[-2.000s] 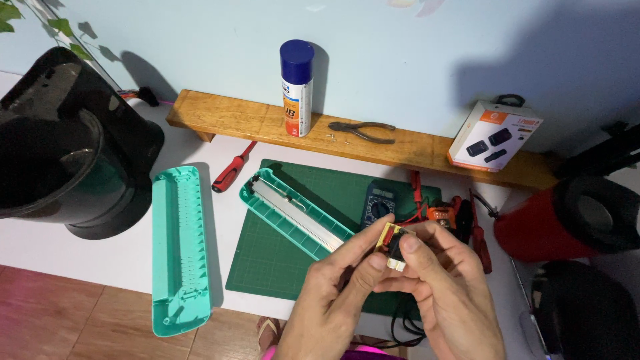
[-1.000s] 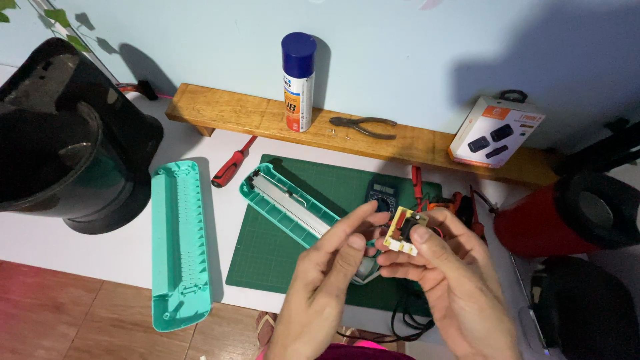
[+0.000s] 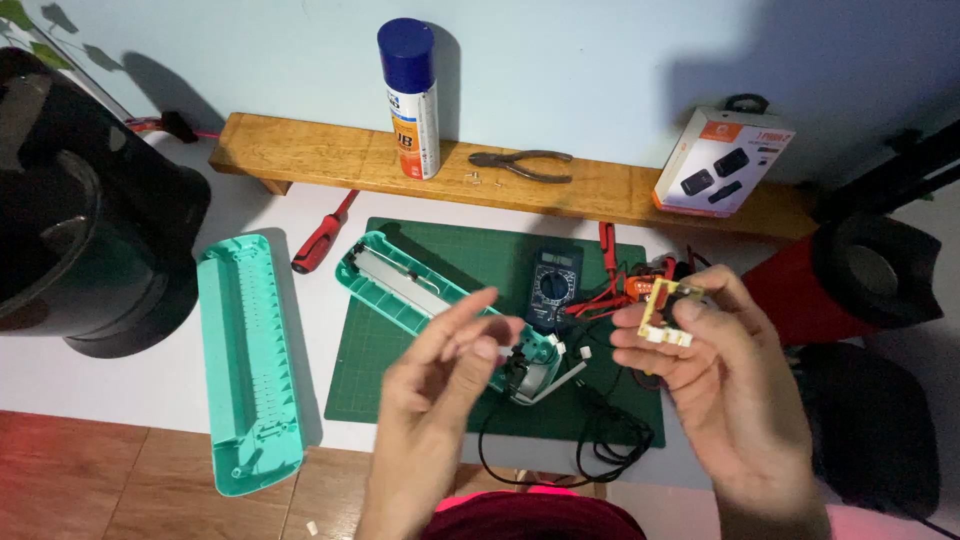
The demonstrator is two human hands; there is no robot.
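My right hand [image 3: 720,360] holds a small circuit board [image 3: 666,311] with white connectors along its lower edge, thumb on its front. My left hand [image 3: 442,382] holds nothing; its fingers are apart, in front of the opened teal plastic housing [image 3: 390,307]. That housing lies slanted on a green cutting mat [image 3: 465,247], with a pale strip and a wire inside, and loose white plugs at its lower end. A digital multimeter [image 3: 555,285] lies between the hands, beyond them. The matching teal shell [image 3: 251,360] lies at the left, inner side up.
Behind the mat, a wooden shelf [image 3: 330,161] bears a spray can [image 3: 409,97], pliers [image 3: 520,165], small screws and a white box [image 3: 724,161]. A red screwdriver [image 3: 322,240] lies left of the mat. Black cable [image 3: 615,442] coils at its front. Black and red appliances flank the work area.
My left hand has come away from the circuit board and moved left. The board stays in my right hand, which has moved to the right.
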